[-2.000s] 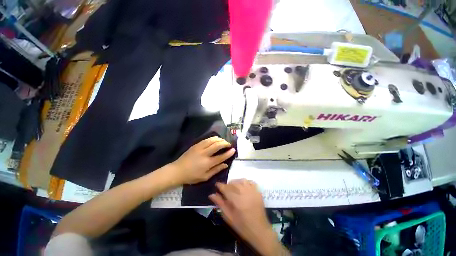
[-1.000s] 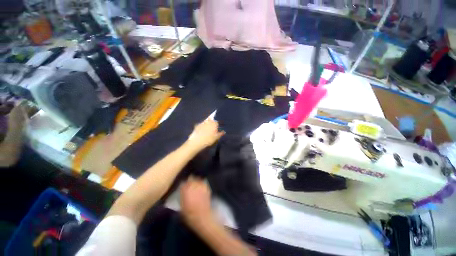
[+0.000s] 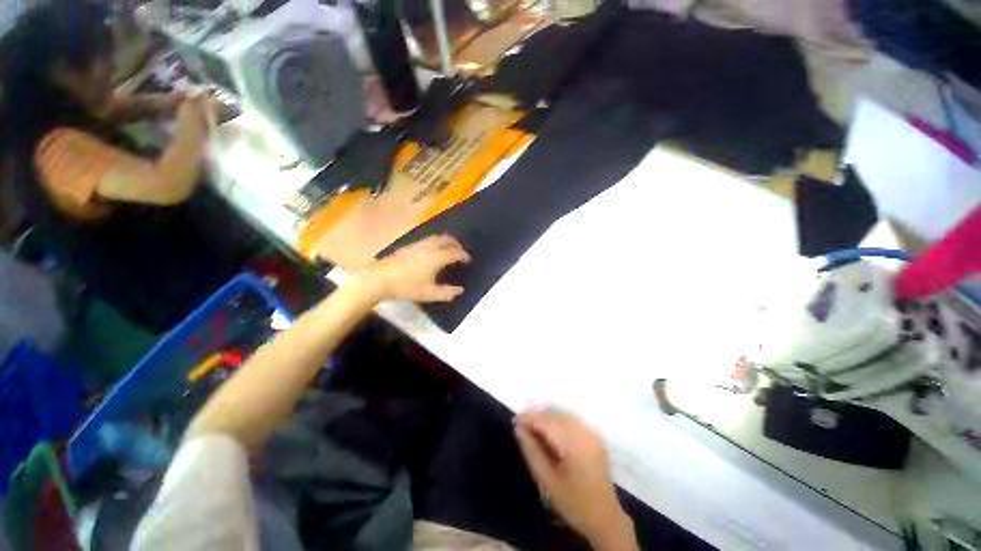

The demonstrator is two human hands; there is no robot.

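A long black cloth panel [image 3: 538, 194] lies on the left part of the white table [image 3: 656, 280], its narrow end near the front edge. My left hand [image 3: 423, 269] rests on that end with fingers spread and bent; it does not visibly grip the cloth. My right hand [image 3: 568, 463] is at the table's front edge, right of the panel, slightly blurred, with fingers curled; whether it holds anything cannot be told. More black cloth [image 3: 731, 86] is spread at the back. The sewing machine head [image 3: 861, 334] is at the right, partly cut off.
Brown cardboard with orange edges [image 3: 430, 178] lies left of the panel. A blue crate [image 3: 161, 366] with mixed scraps is below the table at left. A person in an orange sleeve [image 3: 86, 172] sits at the far left. A small black piece [image 3: 834, 428] is under the machine arm.
The view has swung left. The black cloth near the machine has gone from the table's middle, baring white surface. My left hand has moved to the panel's front end; my right hand is nearer the table edge.
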